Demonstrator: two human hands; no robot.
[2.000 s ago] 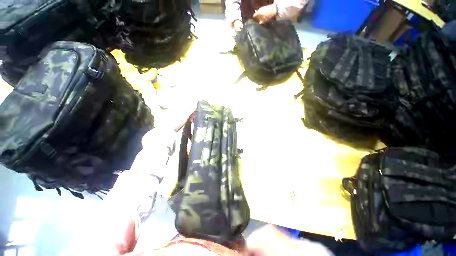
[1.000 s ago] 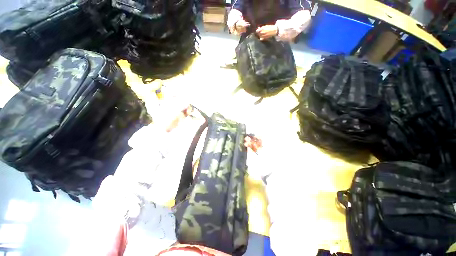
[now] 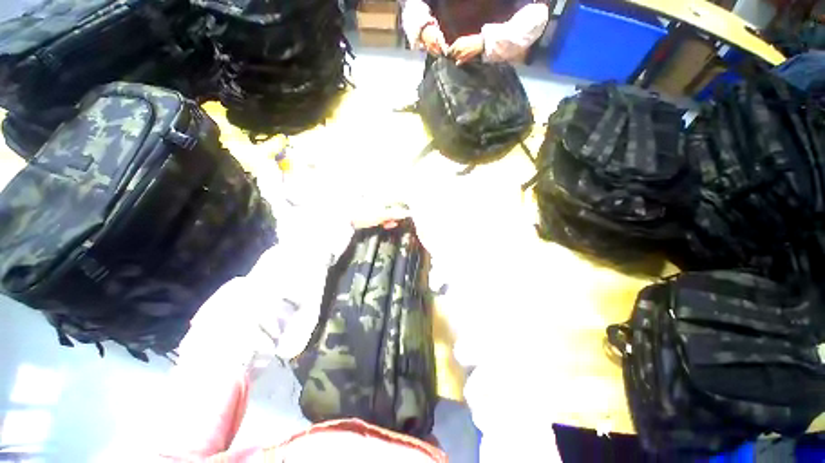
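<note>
A camouflage backpack (image 3: 369, 330) stands on its side in front of me, its zipper lines running lengthwise and its near end against my reddish clothing. My left hand (image 3: 366, 220) is at the far end of the backpack, overexposed and blurred. My right hand (image 3: 394, 220) is beside it at the same end, also washed out. The fingers of both hands blend into the glare, so their grip cannot be made out. My pale sleeves reach along both sides of the backpack.
Backpack stacks stand at left (image 3: 136, 226), back left (image 3: 280, 68) and right (image 3: 615, 172). Another backpack (image 3: 724, 353) lies at the near right. Across the pale yellow table (image 3: 579, 316), a person's hands (image 3: 450, 45) touch a backpack (image 3: 475, 108). A blue bin (image 3: 608, 43) is behind.
My hands were apart on either side of the backpack one second ago; now they are together at its far end. The dark strap on its left no longer stands out.
</note>
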